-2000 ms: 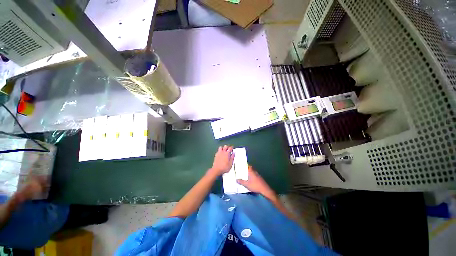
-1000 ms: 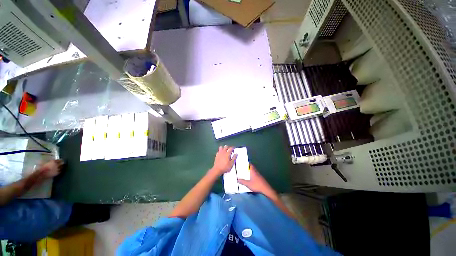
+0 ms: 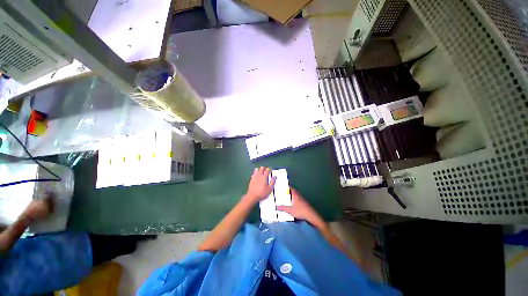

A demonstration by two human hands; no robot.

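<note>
White phone boxes (image 3: 282, 187) stand together on the green bench just in front of me, at least two side by side with a dark line between them. My left hand (image 3: 260, 184) holds them from the left and far side. My right hand (image 3: 297, 207) holds them from the right and near side, thumb across the top. A small yellow mark shows at the right edge. The fingers hide part of the boxes.
A box row (image 3: 136, 159) stands at the left. Phone boxes (image 3: 359, 120) run from the bench over the roller conveyor (image 3: 337, 93) to the machine's curtain (image 3: 440, 110). A holder tube (image 3: 171, 92) hangs ahead. A co-worker's hand (image 3: 40, 209) touches a wrapped stack (image 3: 58, 188) far left.
My hands and the boxes between them look nearly the same. The whole view has shifted slightly. The co-worker's hand moved right over the wrapped stack, then back left.
</note>
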